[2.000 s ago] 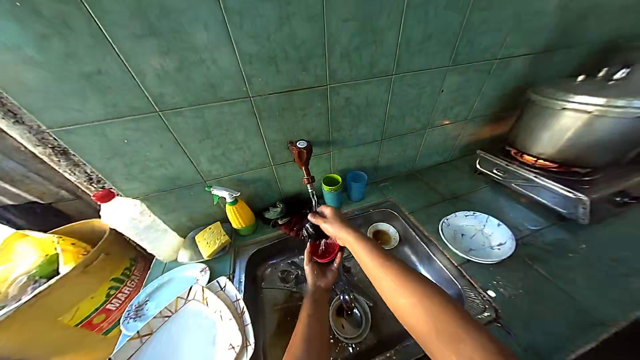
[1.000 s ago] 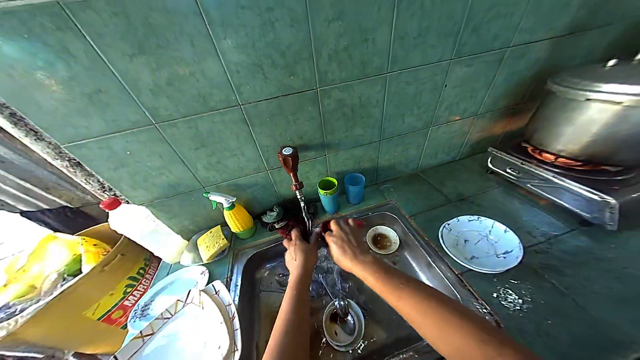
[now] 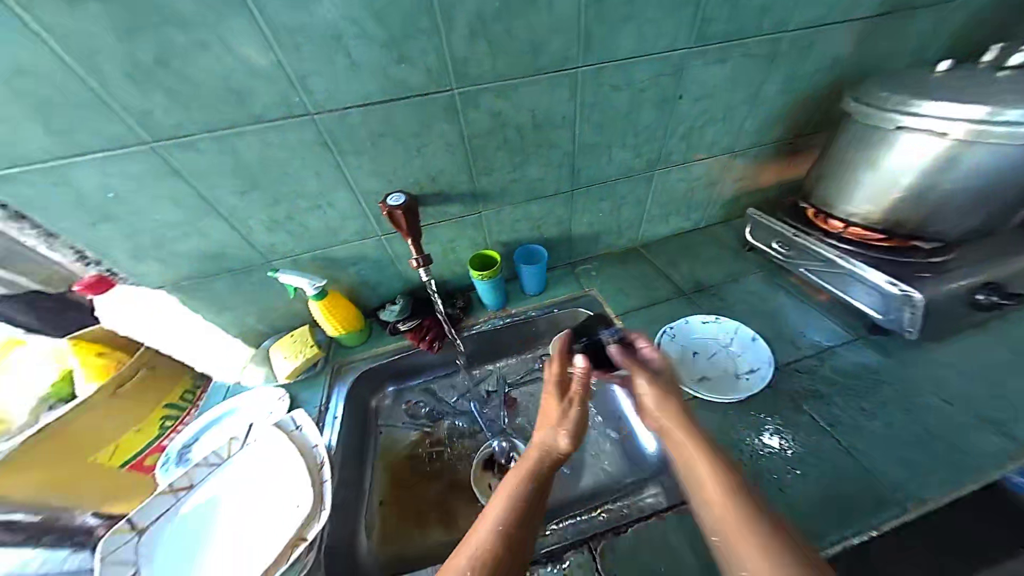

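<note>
Both my hands hold a small dark cup-like object [image 3: 596,342], blurred, above the right part of the steel sink [image 3: 592,472]. My left hand [image 3: 566,400] supports its left side, and my right hand [image 3: 646,372] grips its right side. Water runs from the brown-handled faucet [image 3: 402,218] into the sink, left of my hands. Spoons and other cutlery [image 3: 464,400] lie in the basin by a small bowl [image 3: 485,472]. A pale rim shows partly behind my hands.
Stacked plates [image 3: 714,357] sit right of the sink, near a gas stove [image 3: 840,260] with a lit burner under a large pot [image 3: 928,152]. Behind are cups [image 3: 530,270], a dark cloth [image 3: 424,324] and a spray bottle [image 3: 336,314]. Left are a sponge [image 3: 294,353] and dishes [image 3: 240,504].
My hands have moved right, away from the faucet, with the dark object between them. A red bowl-like thing seen in my hands two seconds ago is not plainly visible now.
</note>
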